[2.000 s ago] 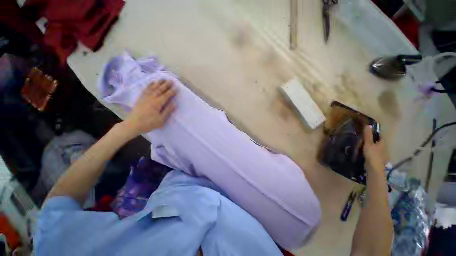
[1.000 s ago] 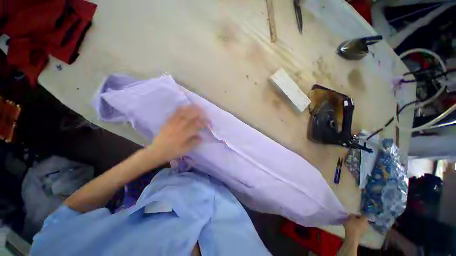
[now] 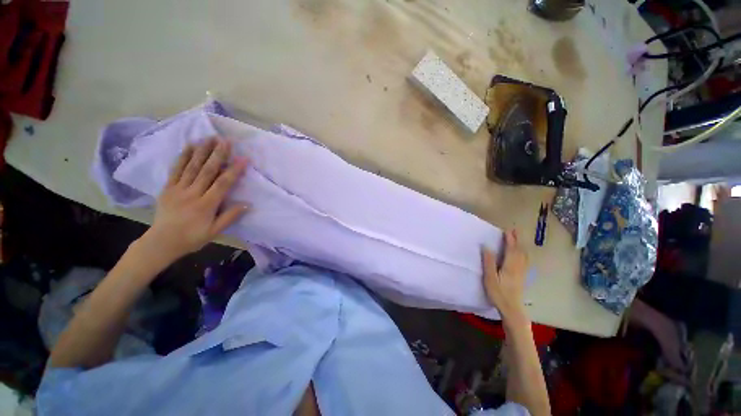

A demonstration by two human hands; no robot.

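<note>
The lilac garment piece (image 3: pixel 366 215) lies lengthwise in front of me near the table's front edge, with a seam running along its top and a bunched left end. My left hand (image 3: pixel 193 195) lies flat on its left part, fingers spread. My right hand (image 3: pixel 508 272) holds its right end, thumb on the cloth and fingers at the end edge. Whatever is under the cloth is hidden. The iron (image 3: pixel 528 142) sits on the dark iron rest (image 3: pixel 505 88), with no hand on it.
The speckled white block (image 3: pixel 449 92) lies left of the iron. Thread snips (image 3: pixel 541 224) and a bagged blue floral cloth (image 3: pixel 621 236) are at the right. A second iron (image 3: pixel 556 6) is cut off at the top. Red cloth (image 3: pixel 28 57) is at the left corner. Cords run at right.
Since two seconds ago, my right hand has let go of the iron and moved to the cloth's right end. The cloth's seam has shifted. My left hand is again near the left end.
</note>
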